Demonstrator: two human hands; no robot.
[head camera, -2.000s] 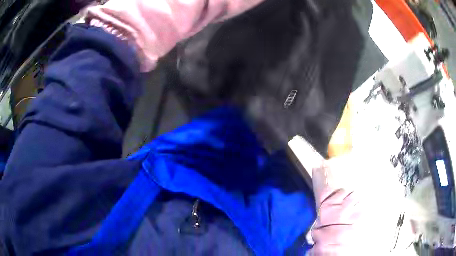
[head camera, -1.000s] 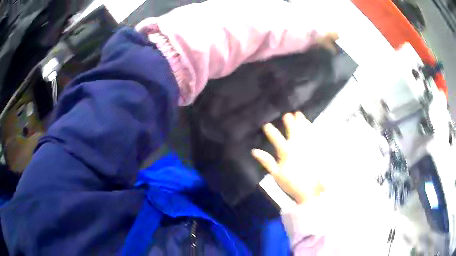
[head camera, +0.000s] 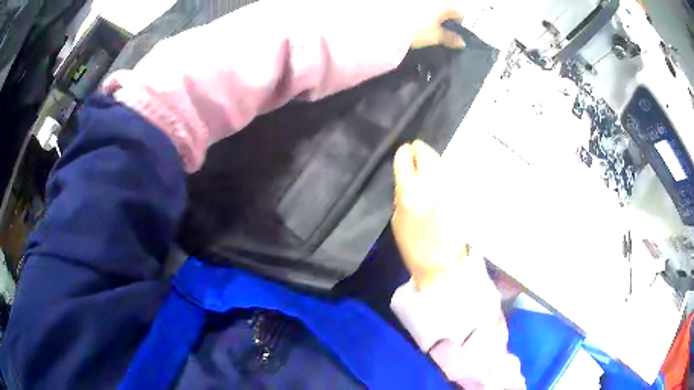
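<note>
A large black fabric panel (head camera: 251, 175) lies across the table edge and the lap, with a lighter rectangular pocket area (head camera: 327, 167) and a dark straight band along it. My left hand (head camera: 439, 34), at the end of a pink sleeve, has its fingers on the panel's far corner; the grip is blurred. My right hand (head camera: 424, 209) is at the panel's right edge, fingers together and pointing forward. Whether it pinches the edge cannot be told. A small pale mark (head camera: 424, 73) shows on the panel near my left hand.
The white machine table (head camera: 548, 206) extends right. The control panel (head camera: 660, 152) and sewing machine parts (head camera: 590, 34) are at the upper right. Small dark bits (head camera: 605, 145) lie beside them. A blue bin (head camera: 542, 343) is at the lower right, a dark device (head camera: 95, 53) at the upper left.
The view has shifted, showing more table and the blue bin. The panel now lies flatter, with its pocket area visible. My right hand's spread fingers have closed together at the panel's edge.
</note>
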